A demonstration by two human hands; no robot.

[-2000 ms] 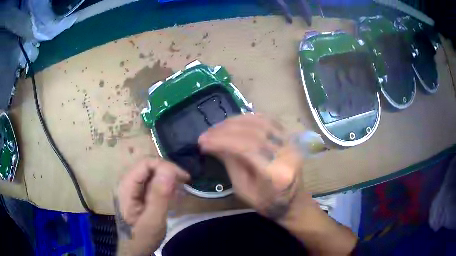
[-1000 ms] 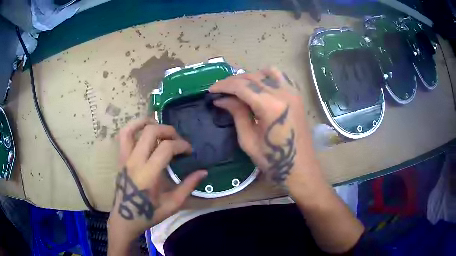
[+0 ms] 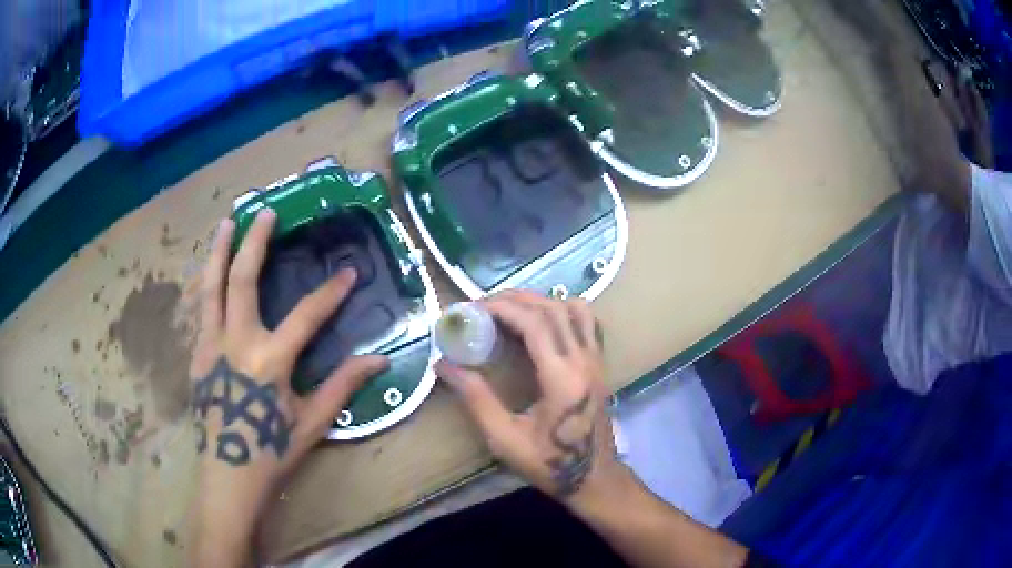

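A green housing [image 3: 315, 186] with a white rim and dark recess lies on the cardboard. My left hand [image 3: 261, 355] lies over its left side, fingers spread, with fingertips on the upper rim and in the recess; it grips nothing visible. My right hand [image 3: 546, 388] holds a small translucent bottle [image 3: 466, 335] between thumb and fingers, just beside the housing's lower right rim. The bottle is seen end-on, with a yellowish-brown spot. The black insert cannot be told apart from the dark recess floor.
A second green housing [image 3: 416, 166] stands close on the right, with more housings [image 3: 650, 178] beyond. A blue crate [image 3: 277, 56] is behind the bench. Another person's arm [image 3: 888, 122] reaches in at upper right. A black cable [image 3: 56, 499] lies lower left.
The view has turned right. The housing now sits closer to its right-hand neighbour. My right hand has left the recess and taken hold of the bottle. My left hand has spread over the housing's left side.
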